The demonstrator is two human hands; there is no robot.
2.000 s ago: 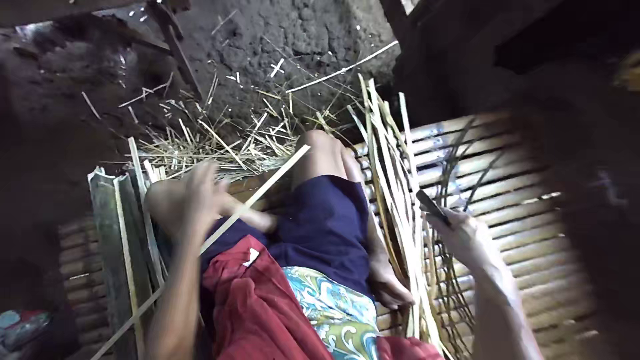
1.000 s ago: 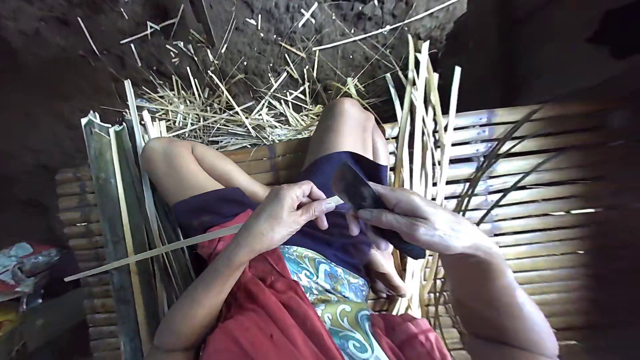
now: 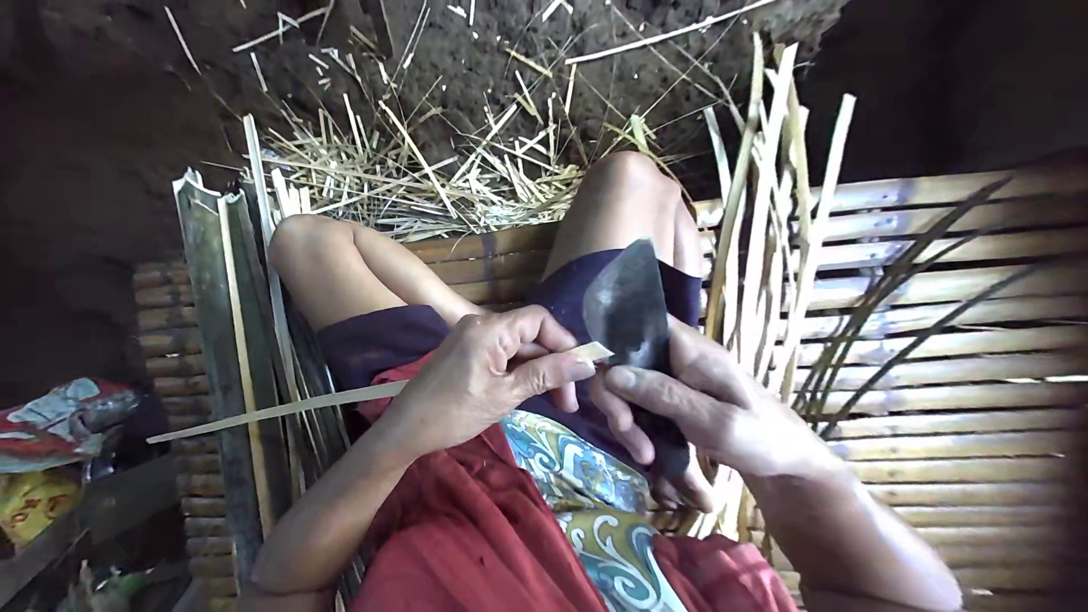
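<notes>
Between thumb and fingers, my left hand (image 3: 501, 370) pinches a thin bamboo strip (image 3: 280, 411) near its end. The strip runs under the hand and out to the left, over split bamboo pieces. My right hand (image 3: 705, 395) holds a broad dark knife blade (image 3: 631, 310) over my lap, its point facing up and away from me. The strip's pale end lies at the blade's near left edge, close to my right thumb. The knife's handle is mostly hidden by the right hand and forearm.
Split green bamboo lengths (image 3: 208, 280) lie left of my legs. Long pale strips (image 3: 769, 221) lie on the right, beside dark thin strips (image 3: 909, 289) on the bamboo slat platform (image 3: 952, 425). Bamboo shavings (image 3: 442, 183) cover the ground ahead. Plastic packages (image 3: 68, 416) sit at far left.
Two seconds ago my hands were far apart, the knife out over the right side. They have come together over my lap, the strip's end now at the blade.
</notes>
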